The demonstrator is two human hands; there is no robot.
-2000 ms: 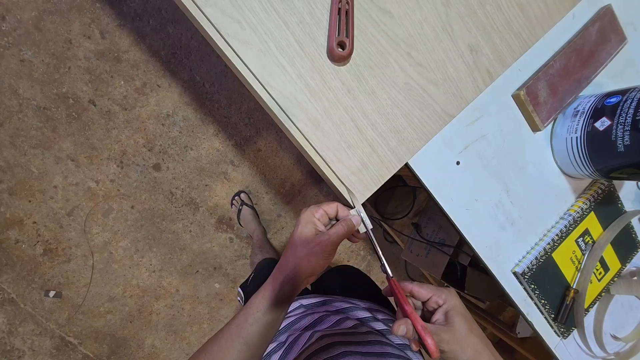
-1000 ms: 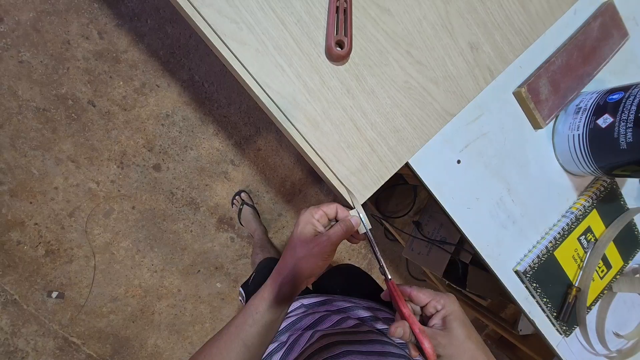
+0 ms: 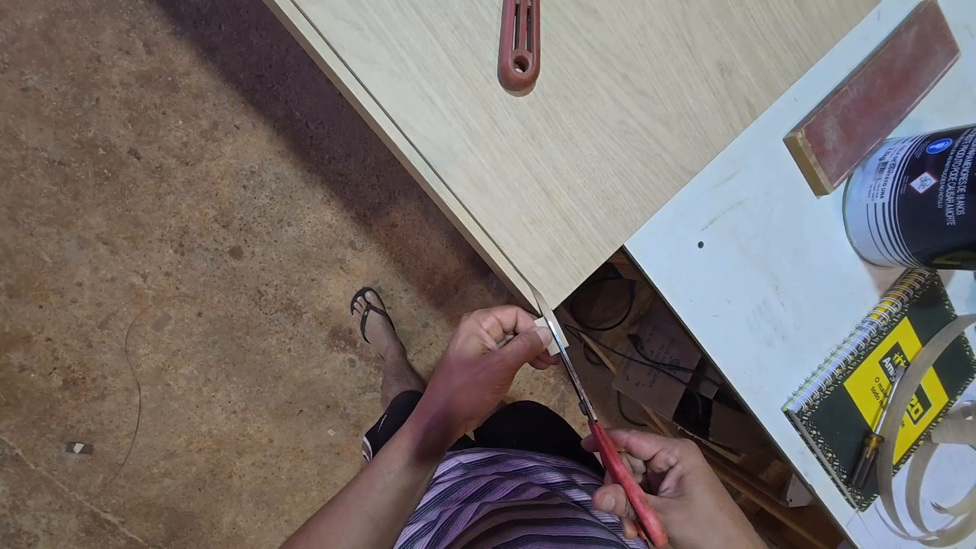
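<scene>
My left hand [image 3: 492,358] pinches the end of a pale edge-banding strip [image 3: 540,326] at the near corner of a wood-grain panel [image 3: 579,168]. In my right hand [image 3: 656,480] are red-handled scissors [image 3: 621,473], their narrow blades lying along the strip by my left fingertips. A thin strip runs along the panel's left edge. How far the blades are parted is hard to tell. A red slotted plastic handle [image 3: 520,57] lies on the panel.
On the white tabletop [image 3: 709,290] at right are a reddish block [image 3: 873,99], a metal can [image 3: 915,198], a spiral notebook [image 3: 869,389], a screwdriver [image 3: 869,450] and coiled edge banding [image 3: 896,457]. Black cables [image 3: 625,305] hang below the corner.
</scene>
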